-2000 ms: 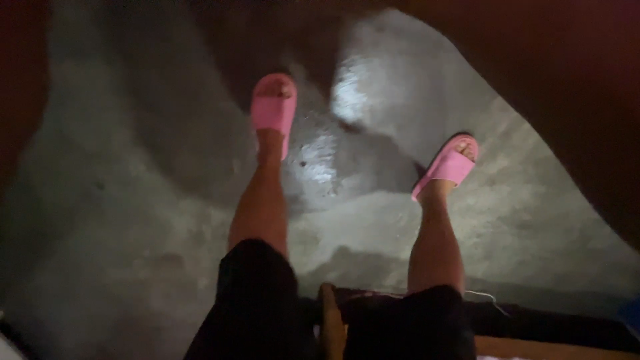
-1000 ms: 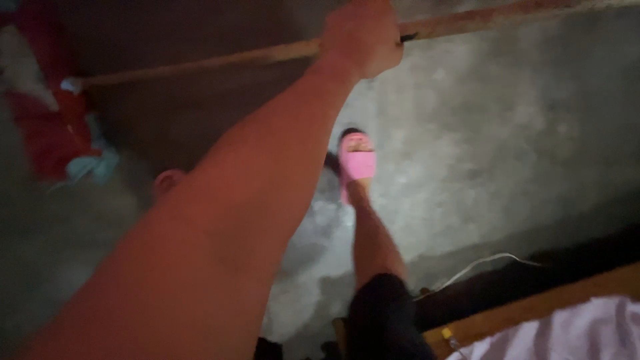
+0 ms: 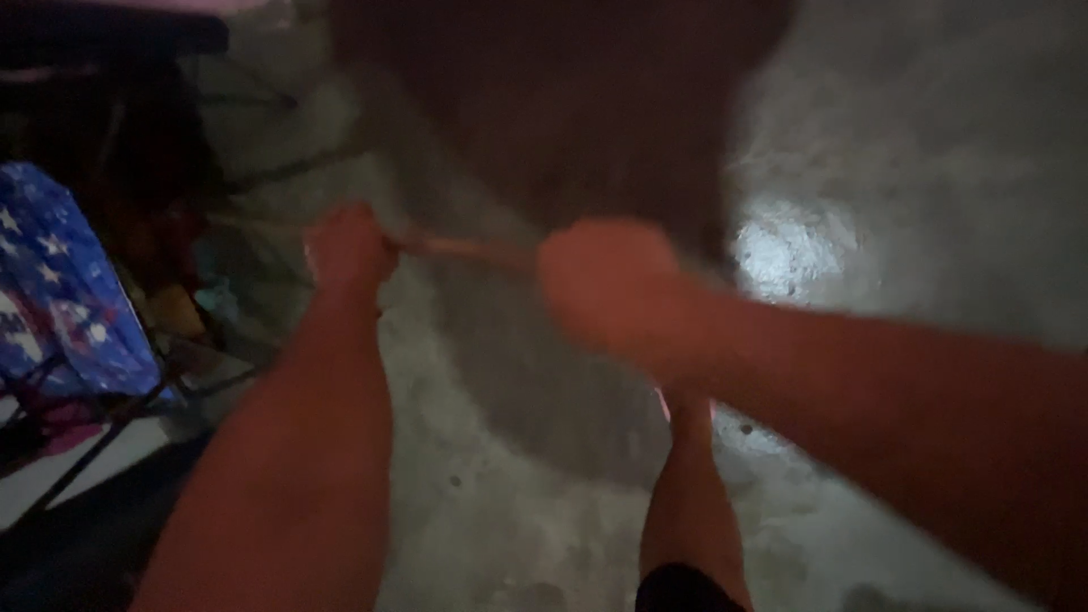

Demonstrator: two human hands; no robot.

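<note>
A thin wooden stick (image 3: 463,247) runs between my two fists above a grey floor. My left hand (image 3: 350,246) is closed around it on the left. Closer to the camera, my right hand (image 3: 608,276) grips it too, blurred by motion. Where the stick extends past either fist is too dim and blurred to make out. Below my right forearm one of my legs (image 3: 693,501) shows, with a sliver of a pink slipper (image 3: 663,405) mostly hidden by the arm.
At the left stands a blue fabric item with white stars (image 3: 68,289), beside thin dark metal bars (image 3: 93,459) and dim cluttered things. A dark padded edge (image 3: 110,34) lies at the upper left. Bright light reflects off the smooth floor (image 3: 786,251) at the right.
One second ago a single hand held the stick near the top; now both hands are on it. The view has shifted strongly left, bringing in the blue star-patterned fabric.
</note>
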